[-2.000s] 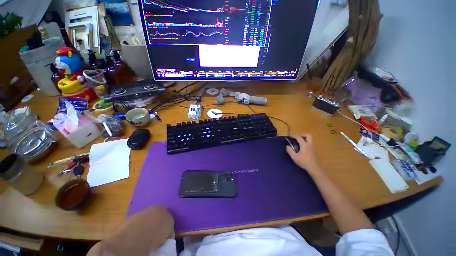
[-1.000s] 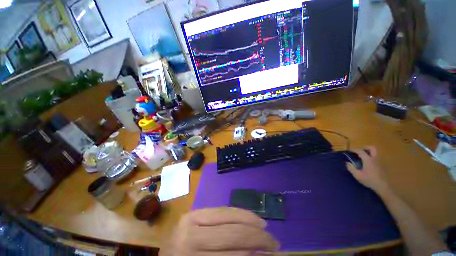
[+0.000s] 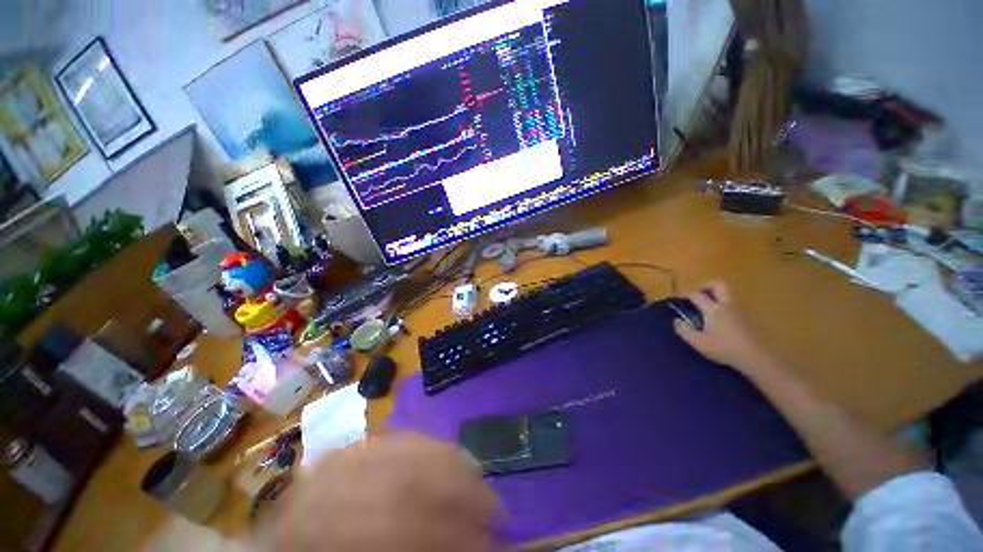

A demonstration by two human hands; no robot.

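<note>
My right hand rests on a small dark computer mouse at the right back of the purple desk mat. The fingers lie around the mouse and hide part of it. My left hand is a large blurred shape at the bottom, cut off by the lower edge, left of a dark smartphone on the mat; its fingers cannot be made out. The black keyboard lies behind the mat. The monitor shows line charts and a white box.
A white paper sheet, a black second mouse, a tissue box and a glass jar stand left of the mat. A grey-white handheld stand lies below the monitor. Loose papers and a small dark box are at the right.
The view has turned left and tilted. My left hand has come in over the mat's lower left and now partly covers the brown cup and paper. My right hand stays on the mouse.
</note>
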